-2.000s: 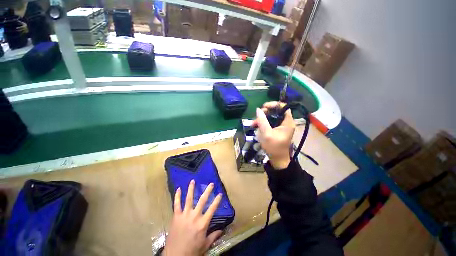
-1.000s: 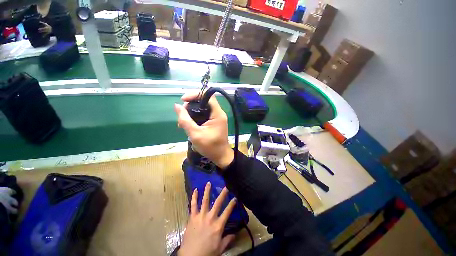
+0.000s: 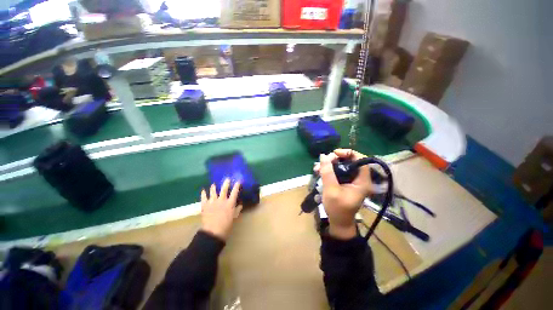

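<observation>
A portable speaker (image 3: 233, 172) with a blue front lies at the near edge of the green conveyor, partly over its white rail. My left hand (image 3: 219, 212) is on the speaker's near end, fingers spread on the blue face. My right hand (image 3: 345, 187) is closed around the electric screwdriver (image 3: 312, 198), whose dark nose points down and left beside the screw feeder. The screw feeder (image 3: 322, 212) is mostly hidden behind that hand. The black power cord (image 3: 388, 187) curves from the screwdriver's top. The balancer spring (image 3: 359, 91) hangs above.
More speakers ride the green conveyor (image 3: 148, 181). Another speaker (image 3: 100, 275) lies on the cardboard-covered bench (image 3: 273, 254) at lower left, with a gloved hand near it. Dark tools (image 3: 406, 223) lie right of the feeder. A person (image 3: 79, 82) is across the conveyor.
The speaker under my left hand has moved forward from the bench to the conveyor edge. My right hand has moved right with the screwdriver, away from the speaker to the feeder.
</observation>
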